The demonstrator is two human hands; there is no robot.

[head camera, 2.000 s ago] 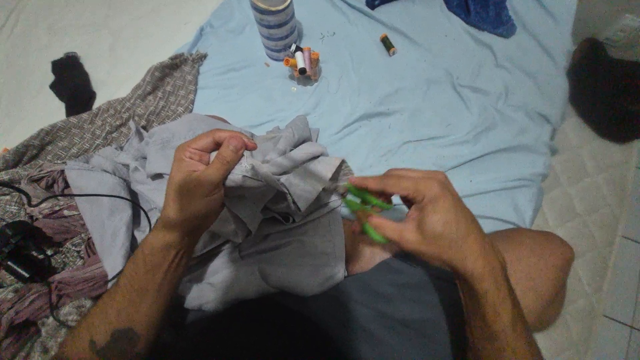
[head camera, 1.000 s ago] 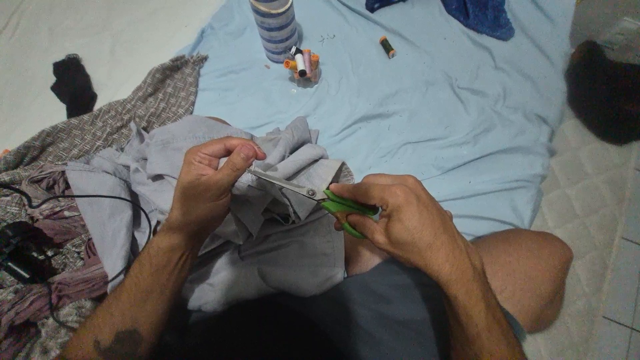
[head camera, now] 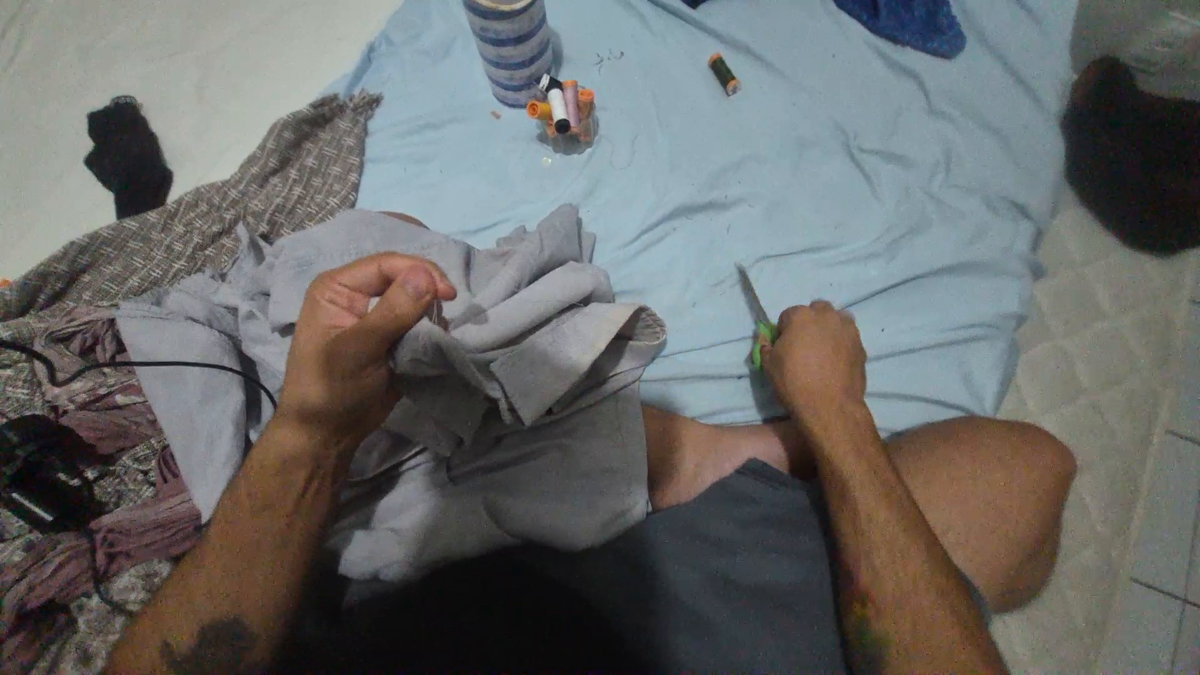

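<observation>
My left hand [head camera: 361, 342] is raised over a bunched light grey cloth garment [head camera: 562, 366] in my lap. Its thumb and forefinger pinch together, with what looks like a thin thread at the fingertips. To the right, my right hand [head camera: 817, 361] grips green-handled scissors [head camera: 764, 328] just above the light blue sheet [head camera: 900, 253]; their blades point away from me and look closed. Spools of thread [head camera: 562, 108] stand in a small clear container near a blue-striped cylinder [head camera: 514, 52]. A dark green spool [head camera: 724, 75] lies apart from them.
At the left are a patterned fringed cloth [head camera: 281, 169], a mauve cloth [head camera: 122, 544], a black cable [head camera: 169, 364] and a black device [head camera: 42, 478]. A black cloth item [head camera: 128, 155] lies beyond. Dark blue fabric [head camera: 905, 23] and a dark furry shape [head camera: 1130, 155] are at the far right.
My right hand has carried the scissors away from the left fingertips, to the right over the blue sheet. My left hand stays above the grey garment, still pinching.
</observation>
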